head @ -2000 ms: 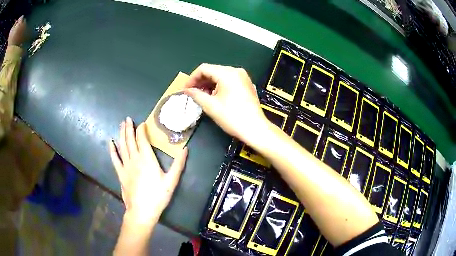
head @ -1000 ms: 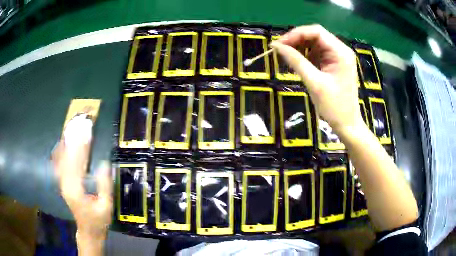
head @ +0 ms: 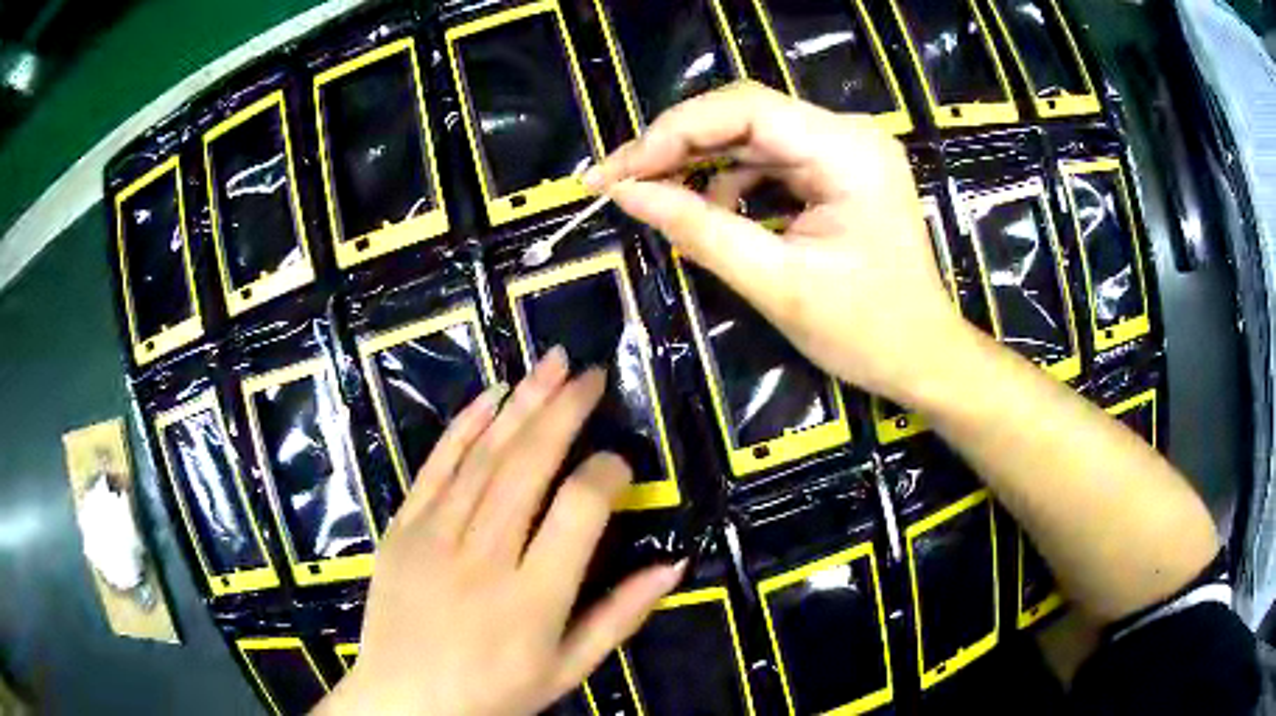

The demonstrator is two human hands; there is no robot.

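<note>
My right hand (head: 798,224) pinches a thin pale cotton swab (head: 571,228) between thumb and forefinger. The white tip points down and left, just above the top end of a yellow-bordered phone screen panel (head: 574,315) in the middle row; whether it touches cannot be told. My left hand (head: 504,546) lies palm down with fingers spread over the lower part of this panel and its left neighbour, partly hiding both. The panels sit in rows in a shiny black blister tray (head: 483,266).
A white lump (head: 111,534) rests on a tan cardboard pad (head: 93,448) left of the tray. A pale edge strip (head: 196,87) and green surface (head: 84,98) are at the upper left. A whitish translucent stack (head: 1245,98) stands at the far right.
The view is closer over the tray. My left hand has moved from beside the cardboard pad onto the panels. My right hand, still holding the swab, has moved from the top row towards the middle row.
</note>
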